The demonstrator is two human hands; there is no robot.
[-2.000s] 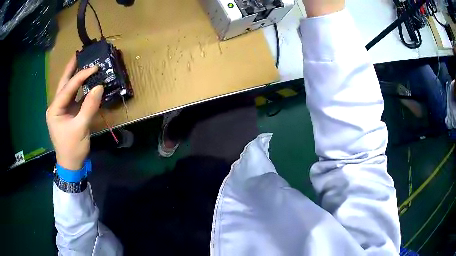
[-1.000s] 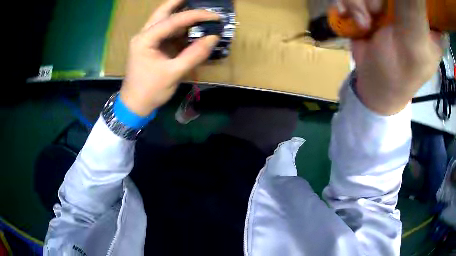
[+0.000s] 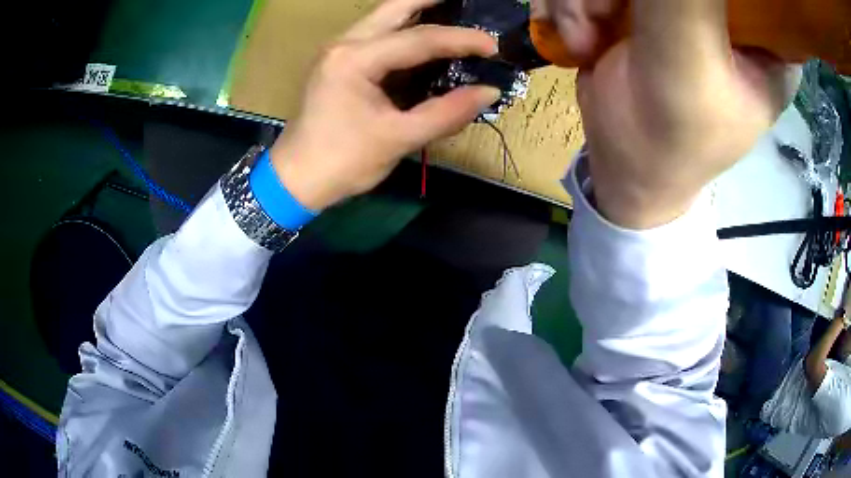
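Observation:
My left hand (image 3: 373, 112) holds the black housing with the circuit board (image 3: 478, 75) near the top edge of the view, over the cardboard. Its thumb and fingers press on the board's face. Red and dark lead wires (image 3: 425, 173) hang from the housing past the bench edge. My right hand (image 3: 653, 112) is closed around the orange electric screwdriver (image 3: 774, 30). The screwdriver's dark nose is at the right side of the board; the bit's tip is hidden or blurred.
The cardboard sheet (image 3: 280, 56) lies on the bench beside a green mat (image 3: 173, 47). Black cables (image 3: 810, 252) lie on the white surface at right. A black bar crosses there. Another person's arm (image 3: 821, 359) shows at the lower right. A dark round shape stands at left.
My right hand, out of the frame at its fingers first, came into view holding the screwdriver and moved left to the board. The view shifted, and the housing and left hand now appear further right.

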